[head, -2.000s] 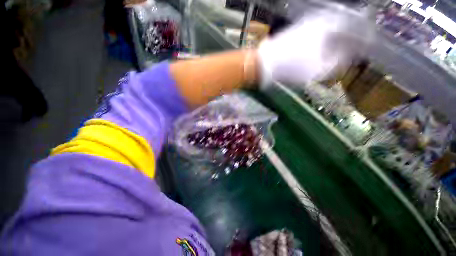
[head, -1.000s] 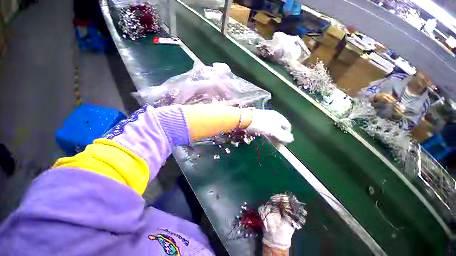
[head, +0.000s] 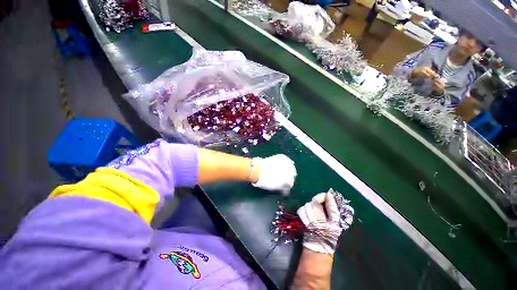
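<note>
My right hand [head: 320, 218], in a thin white glove at the lower centre, is closed around a bunch of wire leads. Dark red strands [head: 290, 222] stick out on its left side and a whitish cluster [head: 343, 210] on its right. My left hand [head: 275, 173], also gloved, is just up and left of it, not touching it. Its fingers are curled down and hidden, so whether it holds anything cannot be told. Beyond it, a crumpled clear plastic bag [head: 212, 68] lies open on the green bench with a heap of red and white leads [head: 235, 116] spilling out.
A pale metal strip [head: 340, 161] separates the bench from the green conveyor belt [head: 363, 136], where a thin curled wire [head: 439, 212] lies. Pale wire heaps [head: 346, 54] line the far side, near a seated person [head: 448, 68]. A blue stool [head: 88, 144] stands left; a second heap [head: 122, 12] is farther up.
My left hand has come back from beside the bag's heap towards my right hand, uncovering the heap. The right hand, with its bunch, sits higher in the picture and its palm side shows more.
</note>
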